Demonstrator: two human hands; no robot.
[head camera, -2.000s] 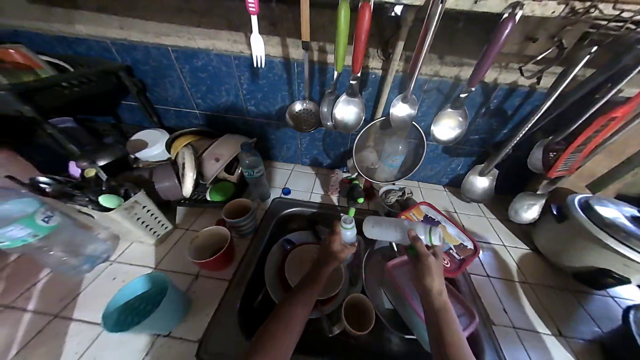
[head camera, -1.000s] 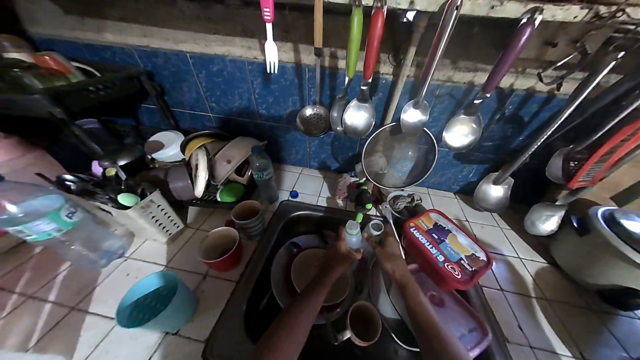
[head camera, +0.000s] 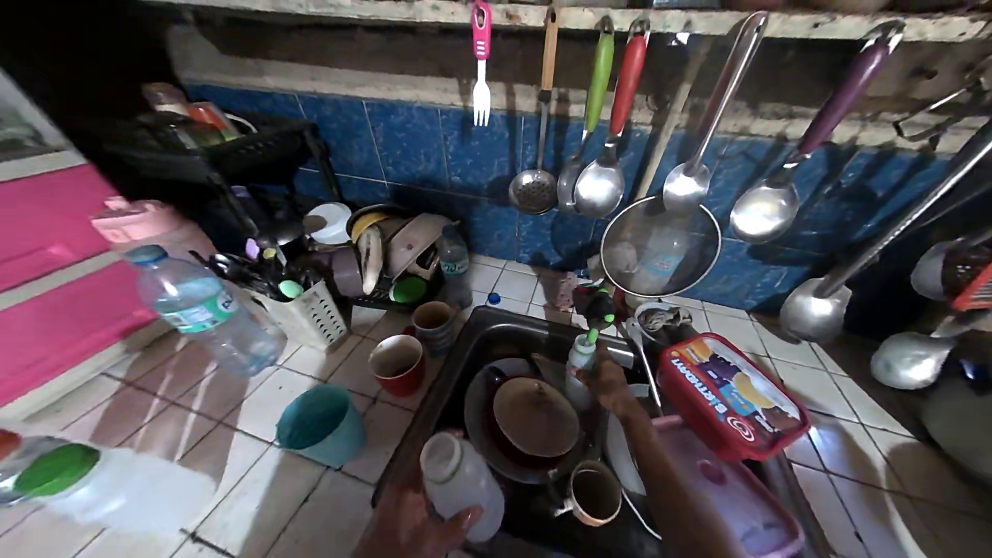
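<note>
My left hand (head camera: 426, 515) is wrapped around a wide-mouthed, whitish plastic bottle (head camera: 465, 488) at the sink's near left edge. My right hand (head camera: 606, 381) holds a smaller clear bottle (head camera: 580, 364) upright beneath the tap with the green spout (head camera: 594, 333). Between the hands, in the dark sink (head camera: 496, 322), lie stacked bowls (head camera: 536, 415) on a plate. A mug (head camera: 594, 493) stands nearer me in the sink, beside my right forearm.
A red plastic tub (head camera: 732, 395) and a pink container (head camera: 728, 484) lie at the sink's right. A red mug (head camera: 397, 364), striped cup (head camera: 434, 325), teal cup (head camera: 322, 426) and large water bottle (head camera: 209, 310) stand left. Ladles (head camera: 601, 186) hang above.
My left hand has moved from the tap to the sink's near left side and now holds the wide-mouthed bottle. My right hand holds a bottle under the tap. The view has shifted.
</note>
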